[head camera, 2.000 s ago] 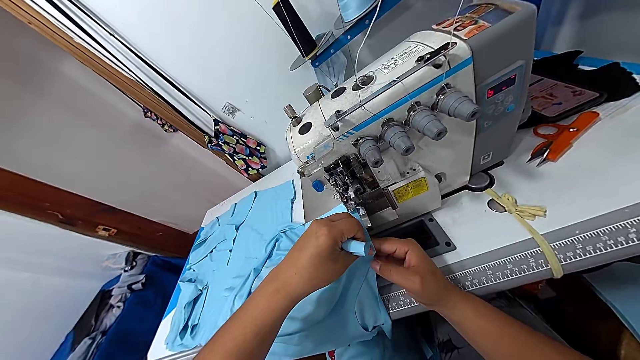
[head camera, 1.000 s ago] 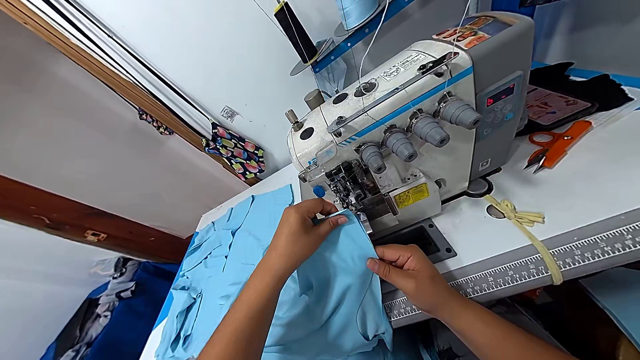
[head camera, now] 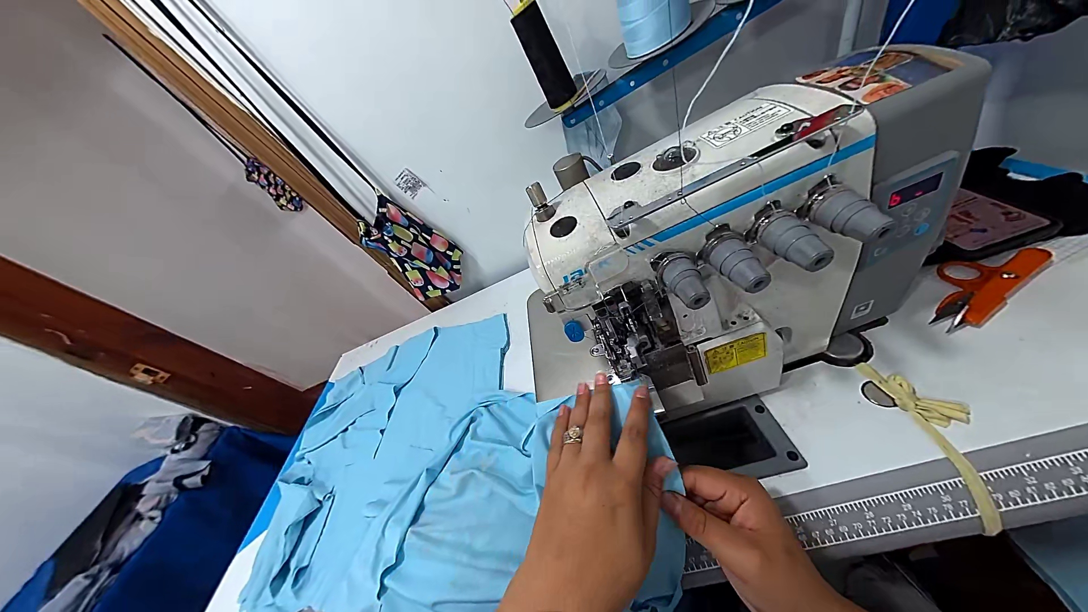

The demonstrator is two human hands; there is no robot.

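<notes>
Light blue fabric [head camera: 476, 501] lies over the left of the table, one edge reaching the presser foot area of a white and grey overlock sewing machine [head camera: 765, 229]. My left hand [head camera: 595, 484], with a ring on one finger, rests flat on this fabric, fingers pointing at the needle area [head camera: 629, 331]. The left thumb touches the fabric's right edge. Just right of it, my right hand [head camera: 735, 518] pinches that edge between thumb and fingers. More light blue pieces [head camera: 408, 365] lie behind and to the left.
Orange thread snips [head camera: 994, 285] lie right of the machine, near a phone-like object [head camera: 1003, 221]. A yellow fabric strip [head camera: 952, 450] hangs over the measuring tape [head camera: 901, 501] along the table's front edge. Thread cones [head camera: 544, 59] stand behind. Blue cloth [head camera: 187, 518] is at lower left.
My left hand has gone from gripping the fabric edge near the needle area to lying flat on the fabric. The fabric's folded edge, bunched in my hands earlier, is now spread out.
</notes>
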